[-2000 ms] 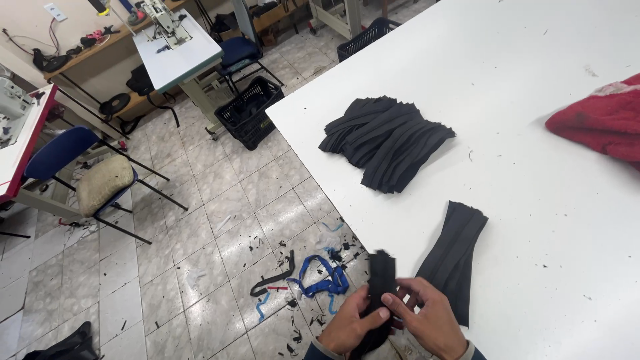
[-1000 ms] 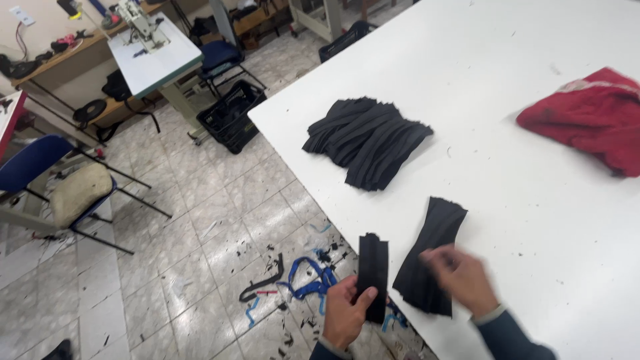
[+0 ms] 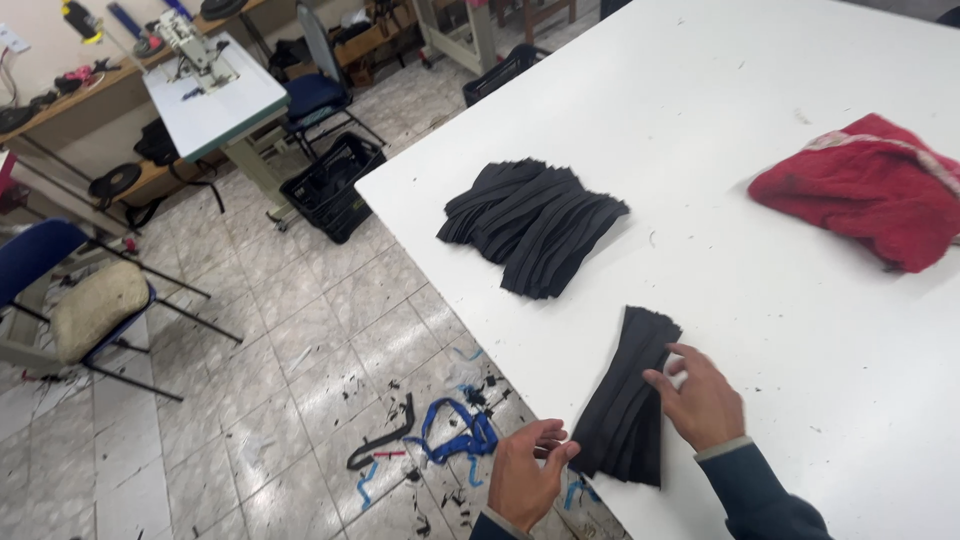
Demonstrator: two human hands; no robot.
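Note:
A small stack of dark fabric strips (image 3: 630,405) lies fanned on the white table (image 3: 750,360), close to its edge. At the stack's lower left side is my left hand (image 3: 529,469), fingers curled and apart, with nothing seen in it. My right hand (image 3: 697,394) is at the stack's upper right side, thumb and fingers spread over the strips' edge; whether it touches them is hard to tell. Farther up the table rests a larger pile of similar dark strips (image 3: 536,225), overlapping in a fan.
A red cloth (image 3: 862,191) lies on the table at right. On the tiled floor are blue straps (image 3: 450,435) and scraps beside the table, a black plastic crate (image 3: 334,187), and a chair with a cushion (image 3: 101,311). A sewing machine (image 3: 195,56) stands on a far table.
The dark strip held in my left hand one second ago is no longer in it. Both hands are now at the smaller stack, which looks more spread out.

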